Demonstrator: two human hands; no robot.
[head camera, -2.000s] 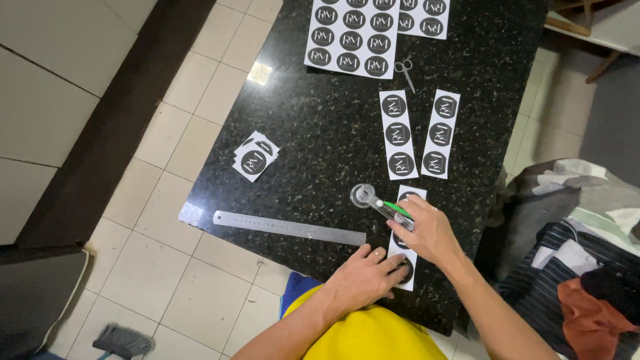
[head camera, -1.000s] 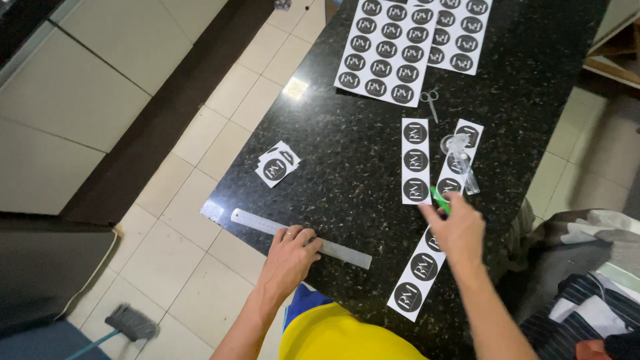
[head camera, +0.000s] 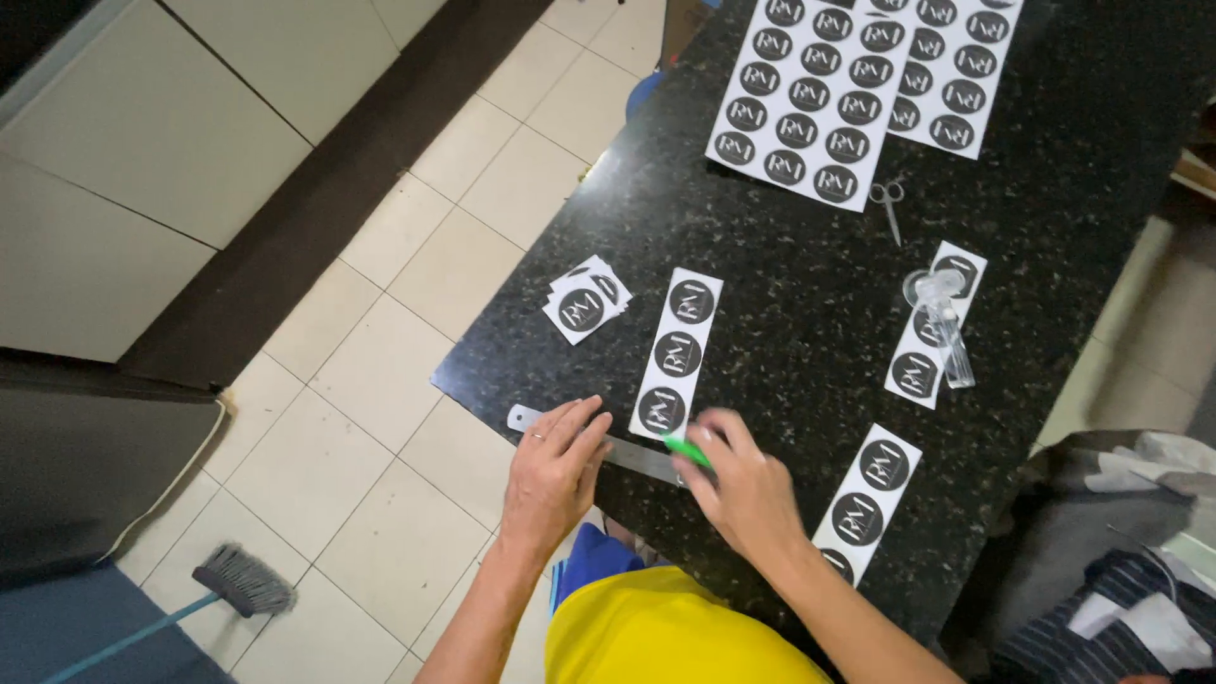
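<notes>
My left hand (head camera: 560, 465) lies over the left part of a metal ruler (head camera: 641, 460) near the front edge of the dark stone counter. My right hand (head camera: 741, 480), a little blurred, holds a green-handled tool (head camera: 686, 450) at the ruler's right end; its tip is hidden. Just above touches or nearly touches a strip of three round black stickers (head camera: 677, 354). Left of it is a small stack of cut stickers (head camera: 581, 310). A clear plastic tool (head camera: 940, 313) rests on another sticker strip (head camera: 914, 373) at the right, and a third strip (head camera: 859, 518) lies beyond my right wrist.
Sticker sheets (head camera: 807, 95) lie at the back of the counter (head camera: 779, 256), with small metal scissors (head camera: 889, 204) beside them. Striped fabric (head camera: 1083, 617) is at the lower right. A broom (head camera: 245, 579) stands on the tiled floor at the left.
The clear plastic tool, in my right hand's area two seconds ago, now rests on the right strip. One sticker strip has moved left toward the ruler, and my right hand has moved left with the green-handled tool.
</notes>
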